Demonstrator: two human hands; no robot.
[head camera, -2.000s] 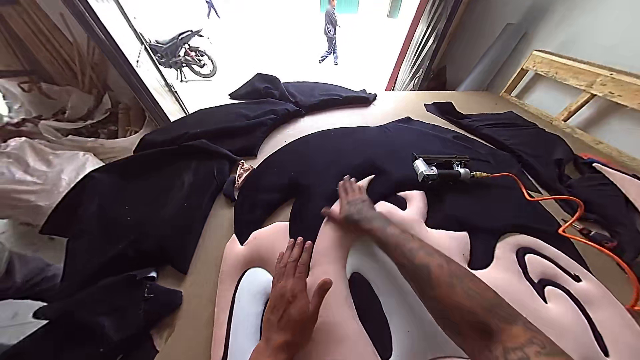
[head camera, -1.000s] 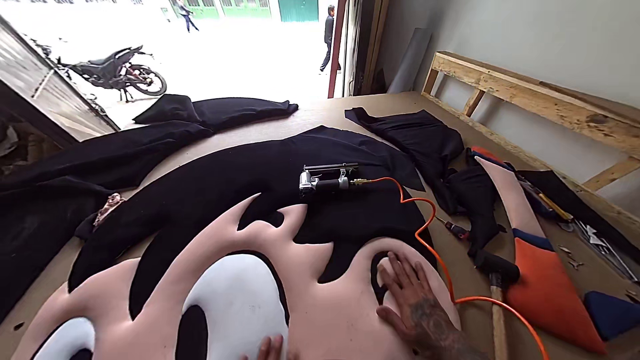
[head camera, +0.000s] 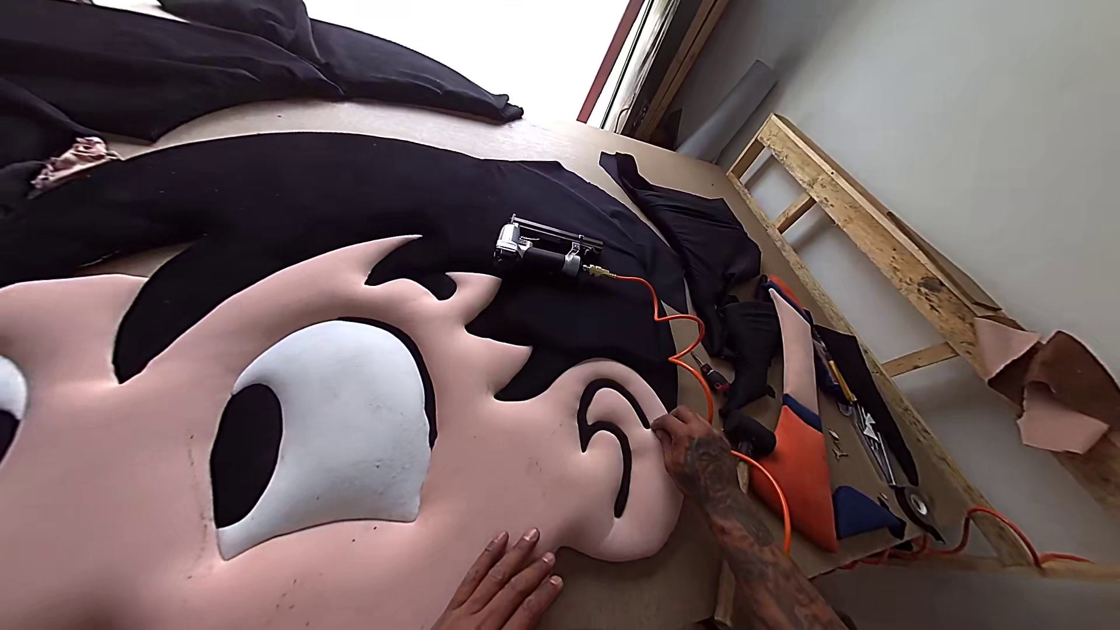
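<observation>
A large padded cartoon face in pinkish fabric (head camera: 490, 455) lies on the table, with a white eye (head camera: 350, 429) and an ear (head camera: 643, 490) marked by black curved lines. Black fabric (head camera: 350, 192) forms its hair. My left hand (head camera: 507, 586) rests flat, fingers apart, on the face's lower edge. My right hand (head camera: 687, 442) has its fingertips together at the ear's outer edge; whether they pinch the fabric cannot be told. A pneumatic stapler (head camera: 542, 249) lies on the black fabric, joined to an orange air hose (head camera: 691, 337).
Beyond my right hand are a black mallet head (head camera: 750, 433), an orange padded piece (head camera: 801, 472), a blue piece (head camera: 862, 512) and metal tools (head camera: 875, 437). A wooden frame (head camera: 884, 245) runs along the right. Loose black fabric (head camera: 700, 236) lies near the far edge.
My right hand has moved from lying spread over the ear to the ear's outer edge, its fingers drawn together. My left hand now shows more fully, on the lower face. The view has shifted right.
</observation>
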